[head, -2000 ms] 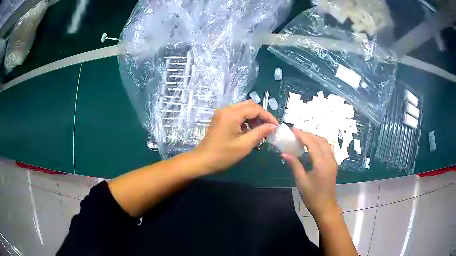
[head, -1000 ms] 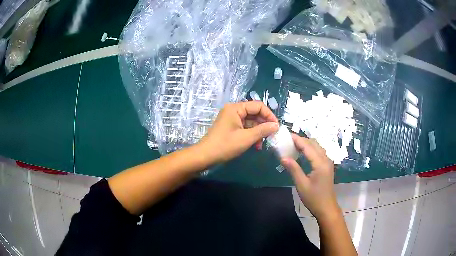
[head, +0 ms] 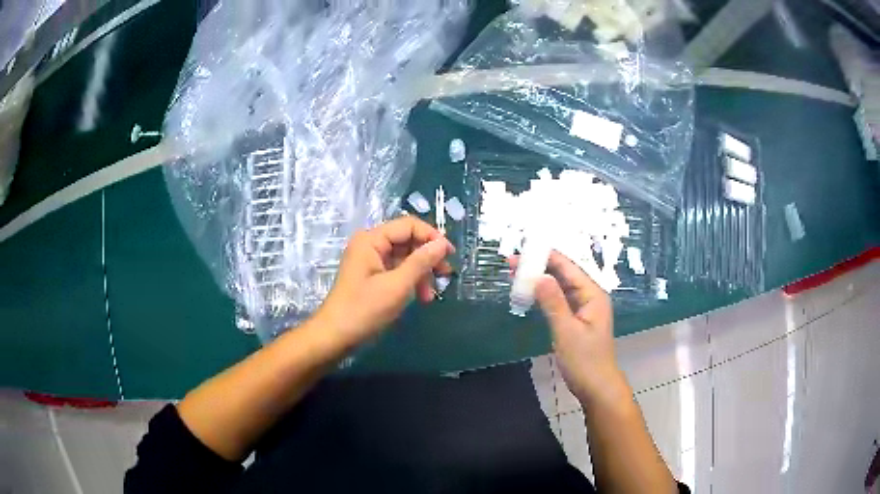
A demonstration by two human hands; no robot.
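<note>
My right hand (head: 577, 314) holds a white oblong housing (head: 530, 268) upright between thumb and fingers, with a translucent end at the bottom. The housing is in front of the left part of a loose heap of small white parts (head: 579, 217) on a clear ribbed tray (head: 487, 280). My left hand (head: 386, 275) is left of the housing, apart from it. Its thumb and fingertips are together; whether a small part is between them cannot be told. A thin metal tool (head: 440, 207) lies just above the fingertips, with grey-blue stubs (head: 455, 207) beside it.
A large crumpled clear bag (head: 318, 106) with ladder-like rows lies at left. A smaller clear bag (head: 646, 159) with a white label (head: 596, 131) lies above the heap. Several white units (head: 739, 170) sit on a ribbed tray (head: 719, 241) at right. A small clear piece (head: 794, 222) lies beyond.
My left hand has moved away from the housing, leaving a gap. The housing in my right hand stands more upright. The whole view has shifted and turned slightly, so the bench appears further left.
</note>
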